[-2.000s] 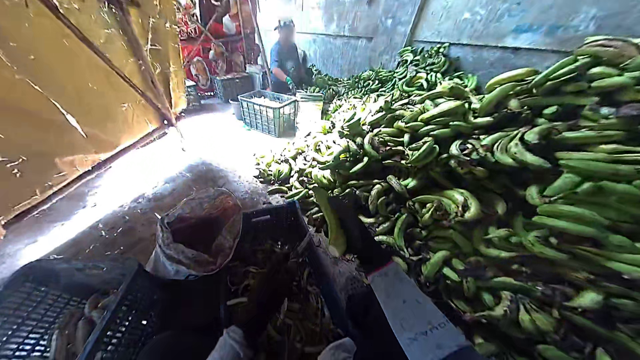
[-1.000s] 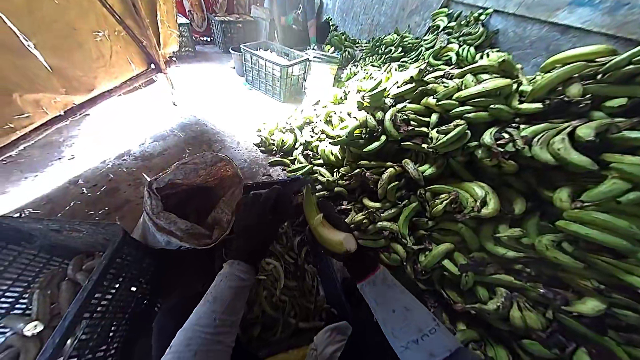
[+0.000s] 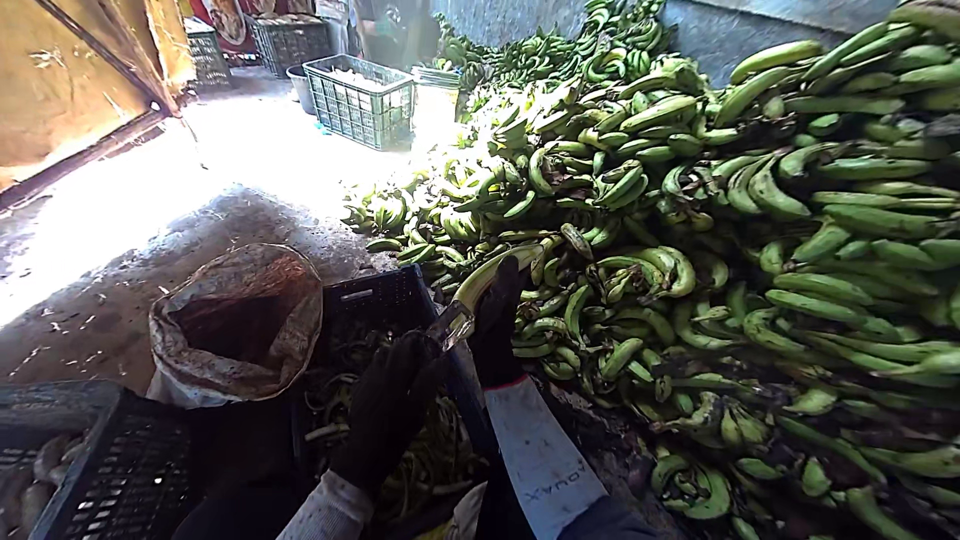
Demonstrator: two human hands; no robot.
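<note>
My right hand (image 3: pixel 499 322), in a dark glove with a light sleeve, grips a green plantain (image 3: pixel 495 274) that slants up to the right. In my left hand (image 3: pixel 397 397), also dark-gloved, is a short-bladed knife (image 3: pixel 453 325); its blade lies against the plantain's lower end. The handle is hidden in the glove. Beneath both hands sits a dark plastic crate (image 3: pixel 375 296) holding peel strips (image 3: pixel 427 457). A large heap of green plantains (image 3: pixel 660 270) rises on the right, close to my right hand.
An open, stained woven sack (image 3: pixel 236 330) stands left of the peel crate. A black crate (image 3: pixel 112 465) with peeled plantains (image 3: pixel 45 480) is at lower left. Farther off are a green crate (image 3: pixel 360 101), a pale bucket (image 3: pixel 436 94), a grey bucket (image 3: pixel 300 88) and a partly visible person (image 3: pixel 397 34).
The plantain has gone from nearly upright to slanting up to the right. My left hand has come to its lower end, where the knife blade now shows.
</note>
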